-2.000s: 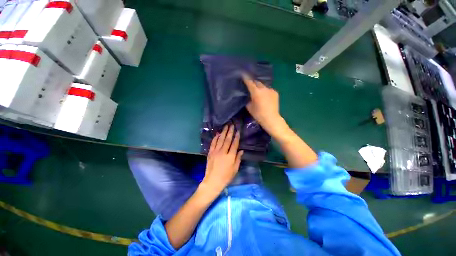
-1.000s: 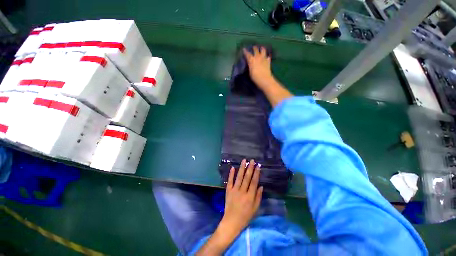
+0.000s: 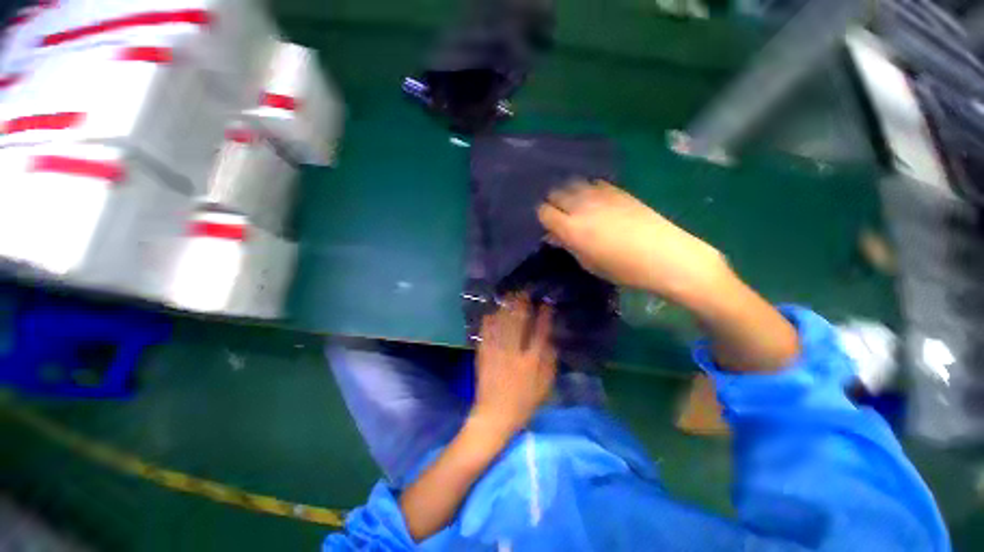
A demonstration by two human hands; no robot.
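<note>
The stack of flat black poly mailers (image 3: 523,189) lies at the near edge of the green bench, its near part glossy. My left hand (image 3: 513,361) rests on the glossy near end with fingers a little apart. My right hand (image 3: 610,232) is blurred above the middle of the top mailer. Its fingers are curled at the surface, and whether they pinch the plastic cannot be told. Another dark mailer (image 3: 486,54), blurred and shiny at its near end, lies beyond the stack; its contents are hidden.
White product cartons (image 3: 130,216) with red bands are piled at the left. A metal upright (image 3: 771,92) stands at the back right. Blurred clear trays (image 3: 933,323) are at the right, near a white scrap (image 3: 869,350). A blue stool (image 3: 81,345) is below left.
My right arm has drawn back from the far end of the mailers to their middle. A dark mailer now lies apart beyond the stack. My left hand stays at the near end. The view has shifted.
</note>
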